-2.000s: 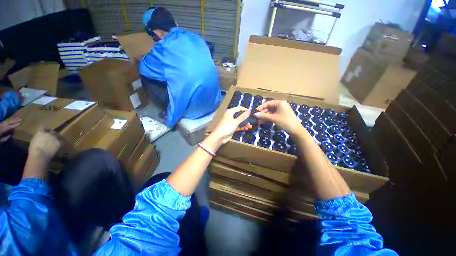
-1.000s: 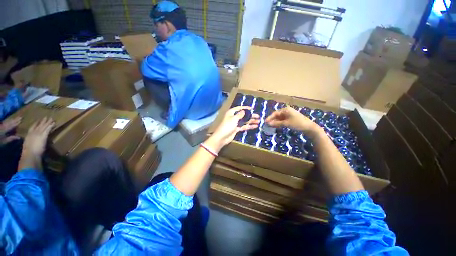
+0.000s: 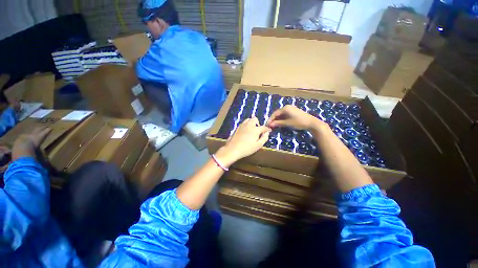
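Note:
Many round black parts (image 3: pixel 352 132) stand in rows in an open carton (image 3: pixel 385 176), with white strips between the rows. Parts at the right look glossy with rings; those at the left look darker and plainer. My left hand (image 3: pixel 246 140) is over the front left of the carton, its fingertips together. My right hand (image 3: pixel 293 118) is just right of it, thumb and finger pinched close to the left fingertips. Whether anything small is between the fingertips is hidden and too small to tell.
The carton's lid (image 3: pixel 299 63) stands up behind. Closed cartons (image 3: pixel 272 198) are stacked below it. A person in blue (image 3: pixel 183 73) sits ahead at left. Another person's arm (image 3: pixel 26 172) rests by labelled cartons (image 3: pixel 99 141) at left. More cartons (image 3: pixel 393 63) stand behind at right.
The hands, apart with the left fingers spread a second ago, now meet at the fingertips. A clear disc-like piece under the right hand no longer shows. The view has shifted slightly.

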